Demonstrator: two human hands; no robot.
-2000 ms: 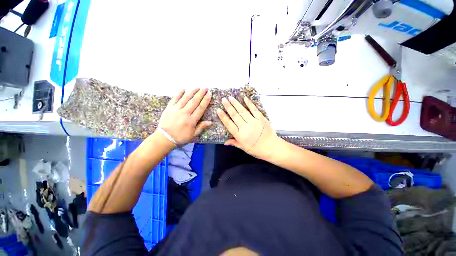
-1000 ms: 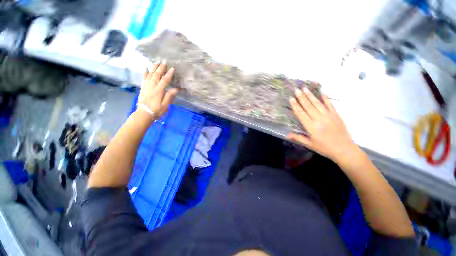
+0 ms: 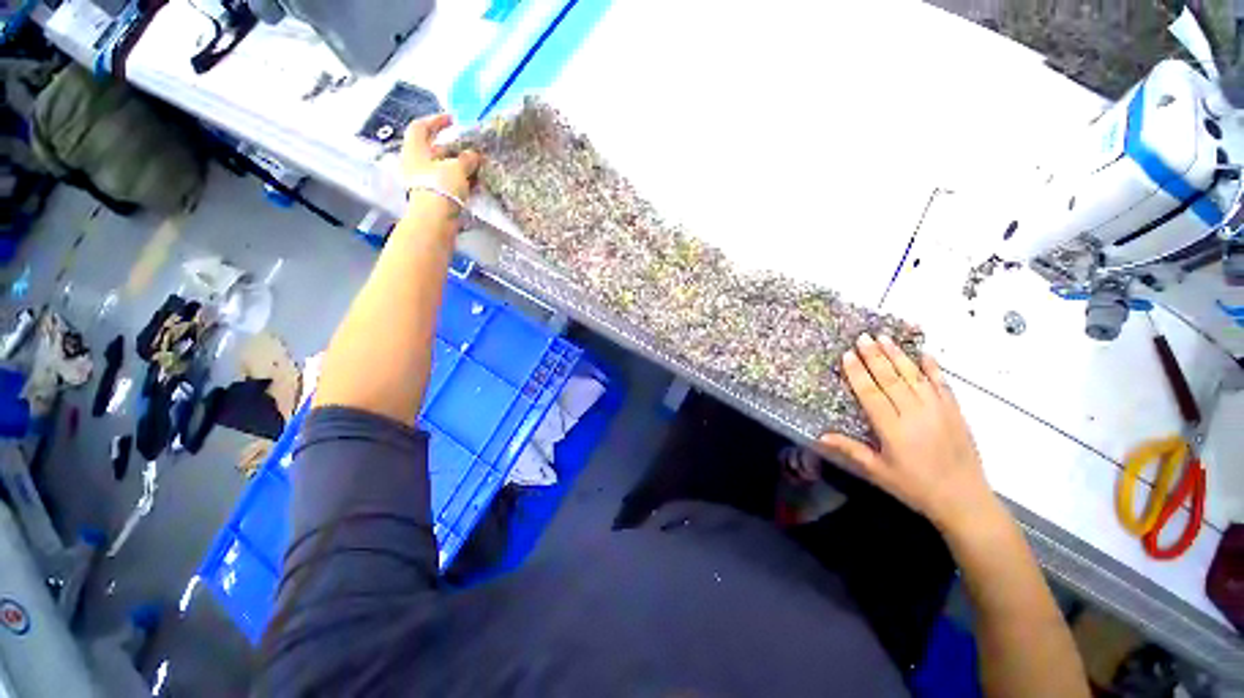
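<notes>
A garment panel (image 3: 655,266) of speckled grey-brown fabric with coloured flecks lies as a long, slightly curved strip along the front edge of the white sewing table (image 3: 764,137). My left hand (image 3: 439,164) is at the panel's far left end, fingers bent at its edge; whether it pinches the fabric is not clear. My right hand (image 3: 907,423) lies flat, palm down, on the panel's right end with the fingers a little apart.
The sewing machine head (image 3: 1132,164) stands at the right. Scissors (image 3: 1160,498) and a dark red case (image 3: 1228,573) lie near the table's right front edge. A blue plastic crate (image 3: 478,396) is on the floor below. Fabric scraps (image 3: 178,341) and a green sack (image 3: 109,137) are at left.
My hands have moved apart from the panel's middle and right to its two ends. The view has turned, so the table now slants down to the right. The left fingers have bent at the panel's end.
</notes>
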